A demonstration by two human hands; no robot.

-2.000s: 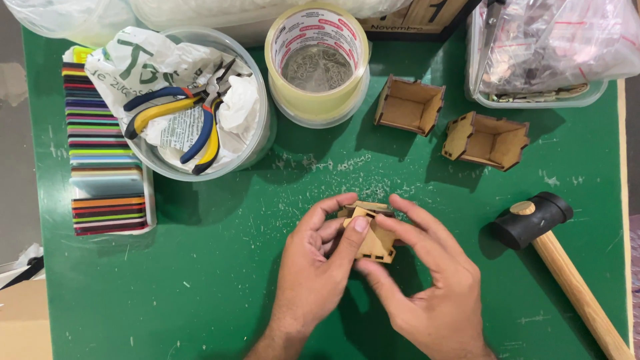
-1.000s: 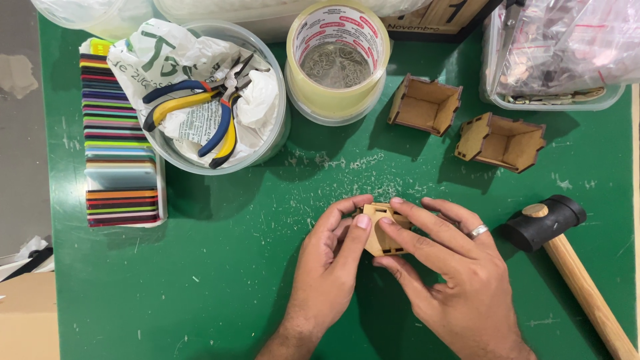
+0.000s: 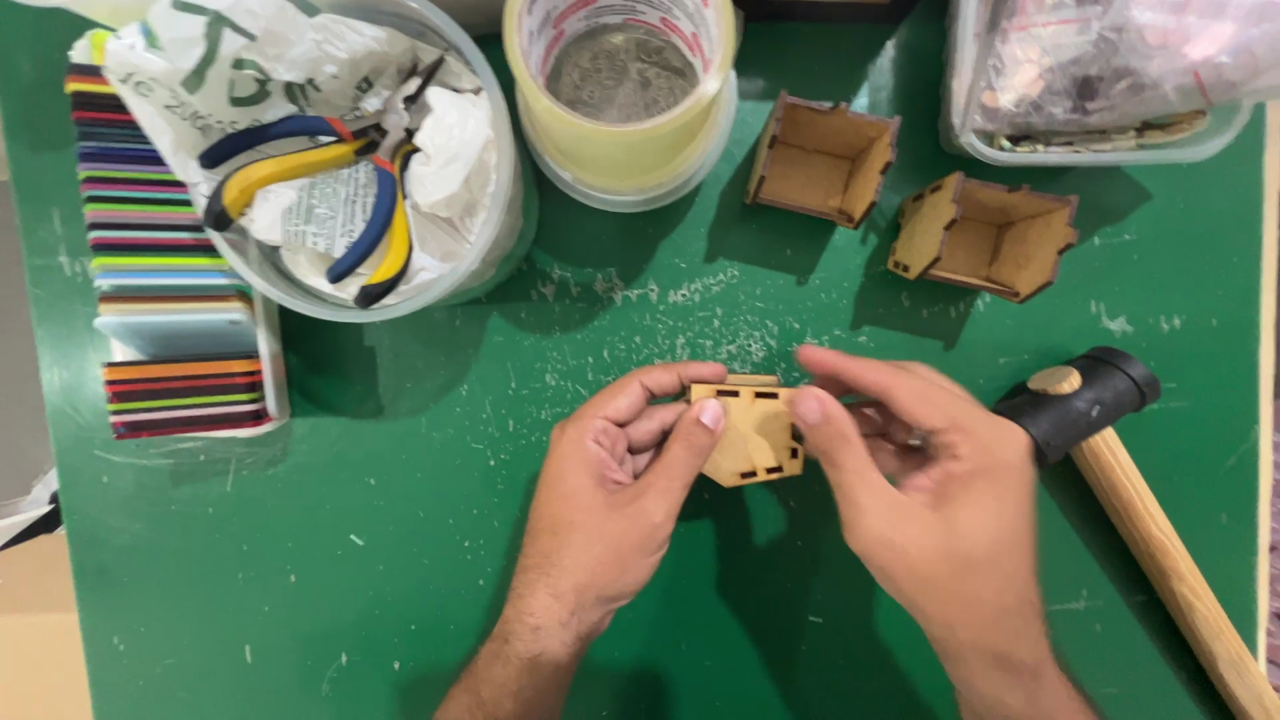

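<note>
A small slotted wooden box piece [image 3: 755, 440] is pinched between the thumb and fingers of my left hand [image 3: 630, 480]; its flat, angled face with dark slots is turned up. My right hand [image 3: 910, 480] is at the piece's right edge, thumb tip on or very near its upper right corner, the fingers curled and slightly blurred. Whether that thumb presses the piece I cannot tell. Beyond the hands sit two open wooden boxes, one [image 3: 825, 160] behind the tape roll's right side and one [image 3: 985, 240] further right, with slotted walls.
A black-headed mallet [image 3: 1085, 405] lies at right. Left are a plastic tub [image 3: 505, 200] with pliers [image 3: 290, 175] on crumpled bags, and a rack of coloured sheets [image 3: 180, 330]. A clear tape roll [image 3: 620, 150] and a container of plastic bags [image 3: 1100, 155] stand behind. White scraps dot the green table [image 3: 400, 560].
The wooden piece has been turned so its slotted flat face shows. My right hand's fingers have come off its top and moved to its right edge.
</note>
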